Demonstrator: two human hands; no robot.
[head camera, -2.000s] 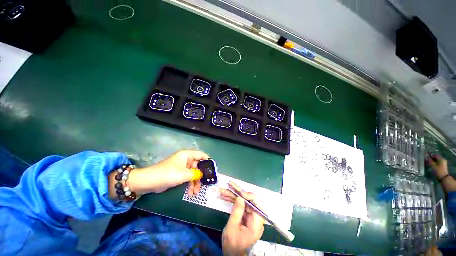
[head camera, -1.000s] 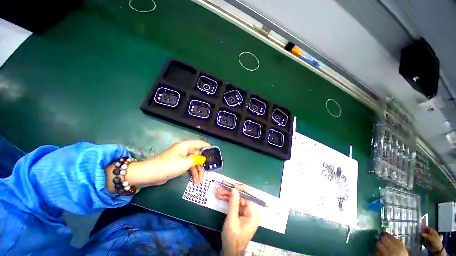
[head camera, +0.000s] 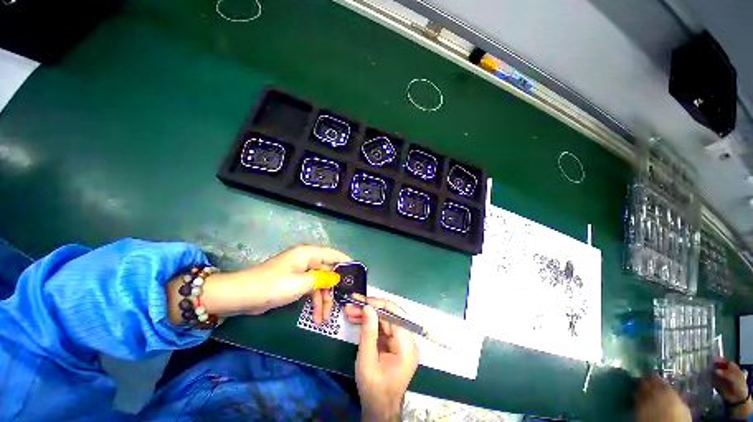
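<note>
My left hand (head camera: 301, 280), with a yellow-orange finger cot (head camera: 324, 279) on one digit, holds a black rounded-square housing (head camera: 351, 283) with a pale rim. My right hand (head camera: 385, 353) holds tweezers (head camera: 400, 321), their tip at the housing's lower edge; whether they grip a part is too small to tell. Below both hands lies a white sticker sheet (head camera: 446, 342) with small dark marks at its left end. The black foam tray (head camera: 281, 194) holds several housings; its top-left pocket is empty.
A white paper sheet (head camera: 512, 288) with loose black pieces lies to the right. Clear blister trays (head camera: 660, 231) stand at far right, where another person's hands (head camera: 660, 404) show. A marker pen (head camera: 495, 66) lies by the back rail. A black block (head camera: 58, 25) stands top left.
The tweezers have moved up and left from over the sticker sheet to the housing's lower edge. The left hand still holds the housing. The other person's hands have shifted at far right.
</note>
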